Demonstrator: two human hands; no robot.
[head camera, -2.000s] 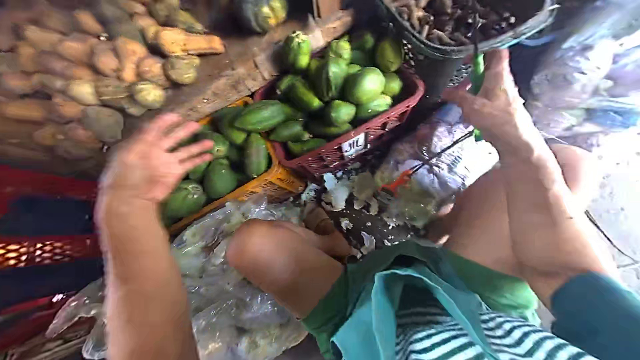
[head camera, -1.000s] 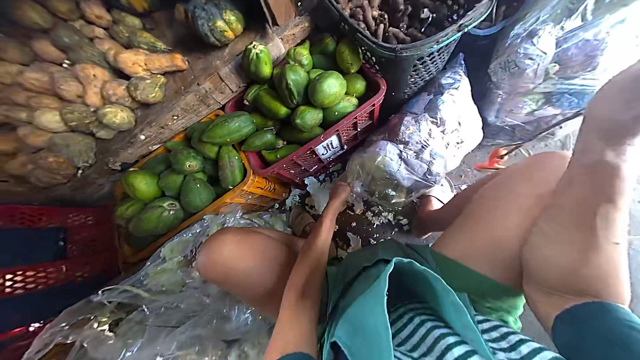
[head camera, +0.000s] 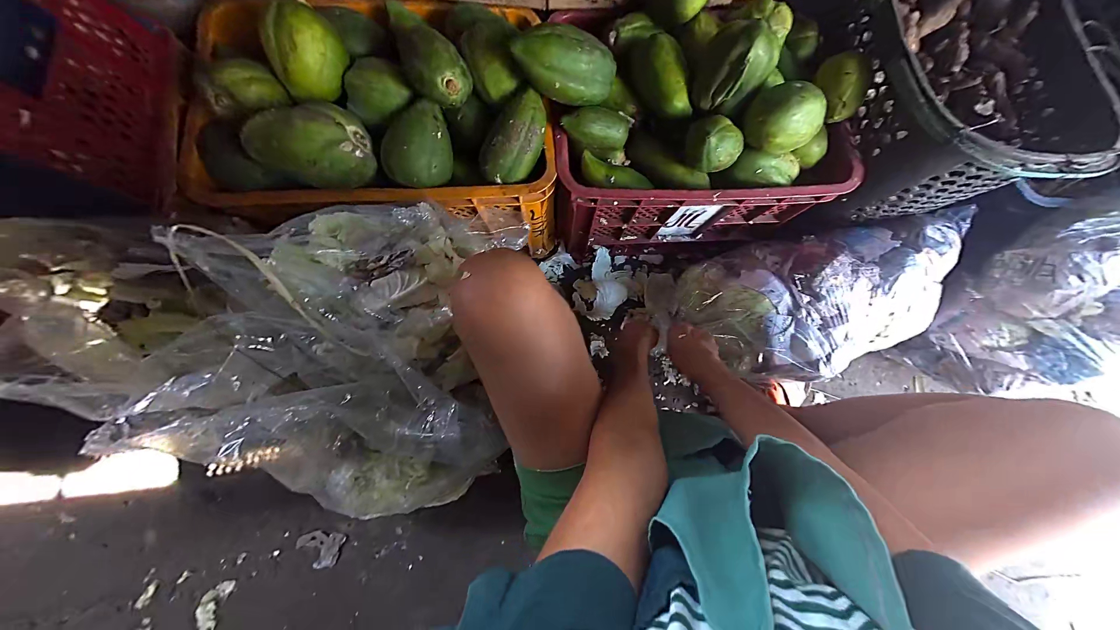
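Note:
My left hand (head camera: 636, 331) and my right hand (head camera: 691, 341) reach down side by side between my knees, low in front of the maroon crate. My right hand is at the near left end of a clear plastic bag of vegetables (head camera: 818, 293), seemingly touching its gathered plastic. My left hand is just beside it, over pale leaf scraps (head camera: 604, 289). The fingers of both hands are small and partly hidden, so their grip cannot be made out. Green papayas (head camera: 311, 144) fill the orange plastic crate (head camera: 542, 197), and more green fruit fills the maroon plastic crate (head camera: 744, 206).
Clear plastic bags of leafy vegetables (head camera: 315, 350) lie to my left. A red crate (head camera: 105, 114) stands at the upper left. On the right are a black basket of roots (head camera: 945, 166) and another filled plastic bag (head camera: 1041, 289). Scraps lie on the floor (head camera: 367, 569).
My right hand, earlier up by the black basket, is now low beside my left hand. My left hand has come down from near the orange crate. The view has turned a lot.

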